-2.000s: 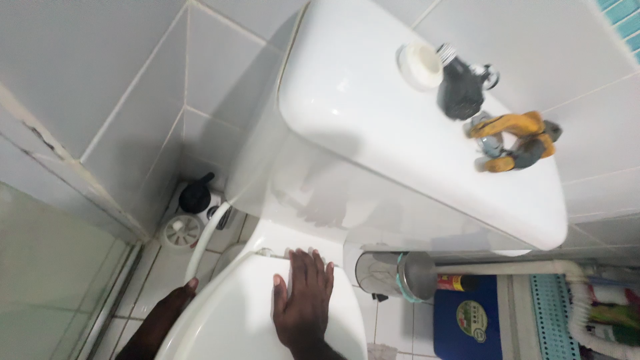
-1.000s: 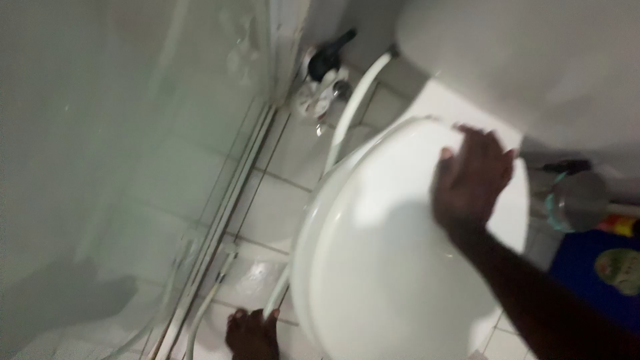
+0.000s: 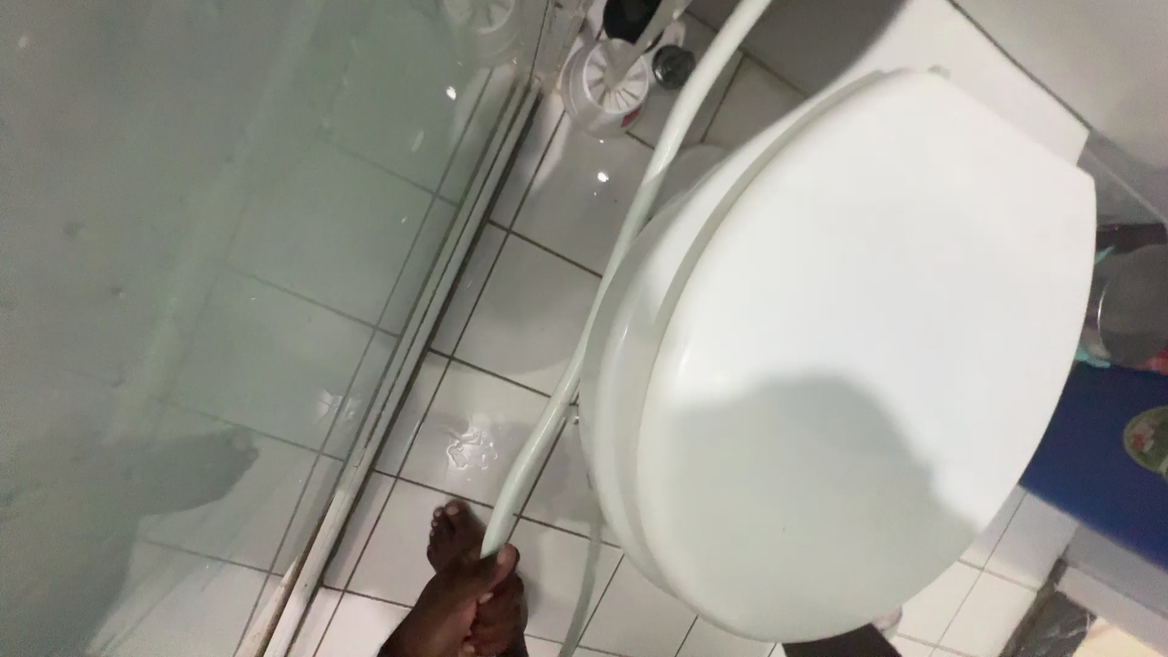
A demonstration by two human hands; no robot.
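Observation:
My left hand (image 3: 474,593) grips the lower end of a pale green-white flexible hose (image 3: 620,246) at the bottom of the view, thumb along the hose and fingers curled under it. From there the hose runs up beside the toilet bowl to the top edge of the view. The white toilet lid (image 3: 867,319) is down and carries a shadow. A bare foot (image 3: 453,534) shows on the floor just past my left hand. My right hand is out of view.
A glass panel (image 3: 228,274) with a floor track (image 3: 411,365) stands at the left. Beyond the hose sit a round white slotted container (image 3: 611,87) and a dark object (image 3: 630,18). Small wet patches (image 3: 472,447) mark the tiles. At the right are a blue item (image 3: 1095,447) and a translucent container (image 3: 1131,306).
My right hand, which lay on the toilet lid in both earlier frames, has left the view. My left hand remains at the hose. The view has turned away from the cistern toward the floor.

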